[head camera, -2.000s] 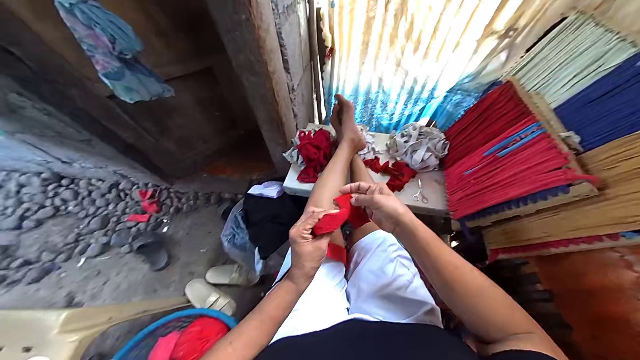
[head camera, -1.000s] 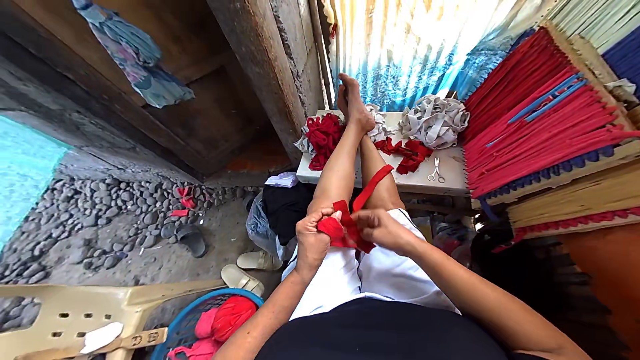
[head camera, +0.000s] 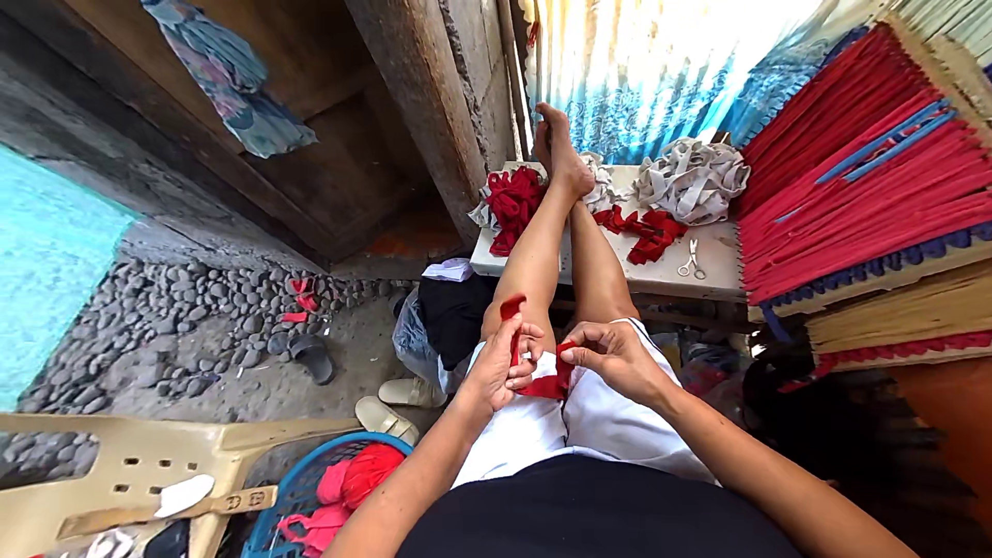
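A red fabric strip runs between both hands above the lap. My left hand grips one part of it, and a short end stands up past the fingers. With thumb and forefinger my right hand pinches another part of the strip, which sags between the hands over the white shorts. Beyond the knees, on a white bench, lie a dark red bundle of strips, a smaller red heap, a pile of pale grey strips and small scissors.
Crossed legs rest on the white bench. Right of it stand frames strung with red strips. A blue basket with red cloth and a beige plastic chair are at lower left. Shoes and a black cloth bundle lie on the left.
The hands have moved apart, with the red cloth drawn out between them; one second ago they were close together and a long end trailed up over the leg. The view has shifted.
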